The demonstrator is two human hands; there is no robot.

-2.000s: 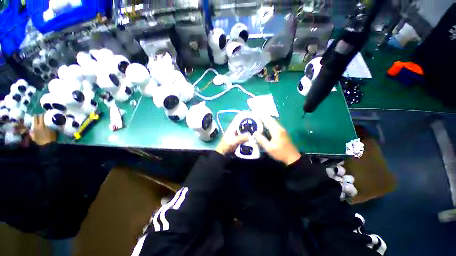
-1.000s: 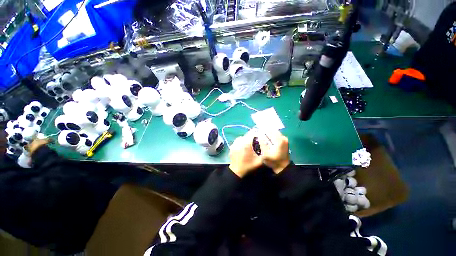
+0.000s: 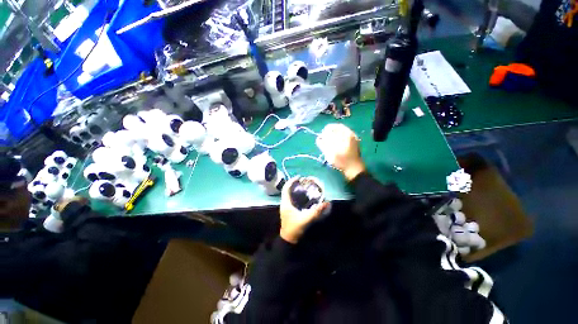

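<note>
My left hand (image 3: 295,218) holds a white camera housing (image 3: 306,192) at the bench's front edge, its dark, shiny side facing up. My right hand (image 3: 345,155) is away from it, farther forward on the bench at the white pad (image 3: 331,137). Its fingertips are against the pale area, and whether they pinch anything is unclear. A pan-tilt camera (image 3: 265,173) stands on the bench left of my hands. The electric screwdriver (image 3: 391,92) hangs upright to the right of my right hand, its thin tip above the mat.
Many white cameras (image 3: 152,136) crowd the bench's left. A yellow-handled tool (image 3: 139,194), looped white cable (image 3: 301,157) and crumpled clear bag (image 3: 310,103) lie there too. Cartons (image 3: 500,205) stand on the floor at both sides. A neighbour's hand (image 3: 70,204) is at far left.
My hands have parted. My right hand has moved forward to the pad, while my left has kept the housing, now with its dark side up. The view has tilted.
</note>
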